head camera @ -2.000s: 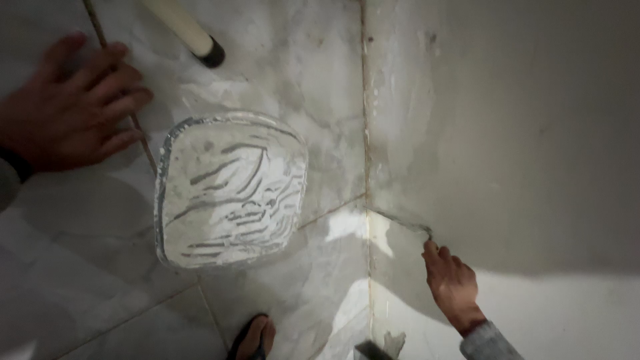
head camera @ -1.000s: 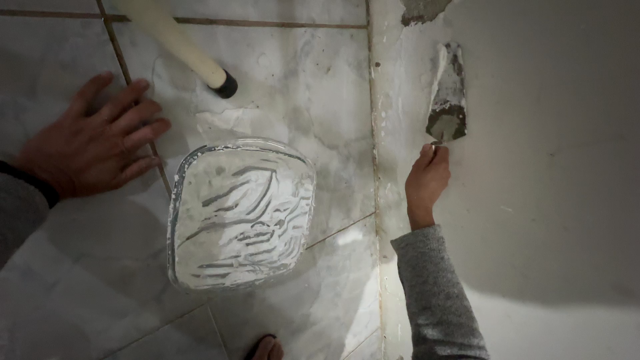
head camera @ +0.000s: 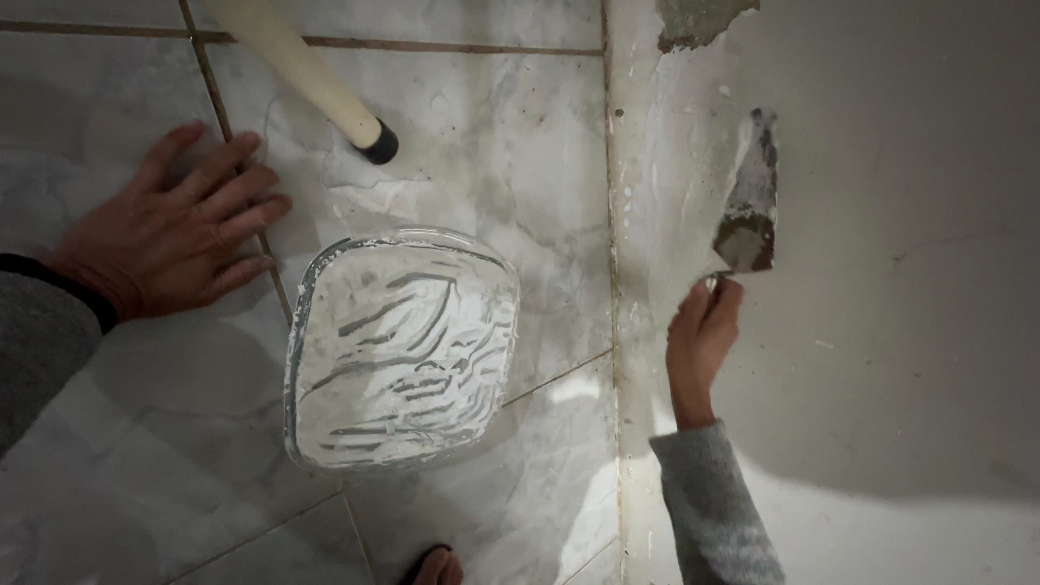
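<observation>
My right hand (head camera: 705, 345) grips the handle of a pointed trowel (head camera: 749, 199), its blade flat to the wall (head camera: 877, 325) and pointing toward the top of the view. Grey and whitish material coats the blade. My left hand (head camera: 183, 223) rests spread on the marbled tile floor (head camera: 487, 146), holding nothing. Between the hands stands a clear, rounded-square container (head camera: 406, 357) of smooth white paste, with ridges and grooves across its surface. The trowel's handle is mostly hidden in my fingers.
A pale round leg with a black end cap (head camera: 379, 143) meets the floor above the container. Bare rough grey plaster (head camera: 703, 20) shows at the wall's top. My sandalled foot (head camera: 437, 566) is at the bottom edge. Floor and wall meet along a vertical joint (head camera: 613, 325).
My right hand and the trowel have moved from low by the floor joint to higher in view on the wall. The left hand stays spread on the floor. The view has shifted somewhat.
</observation>
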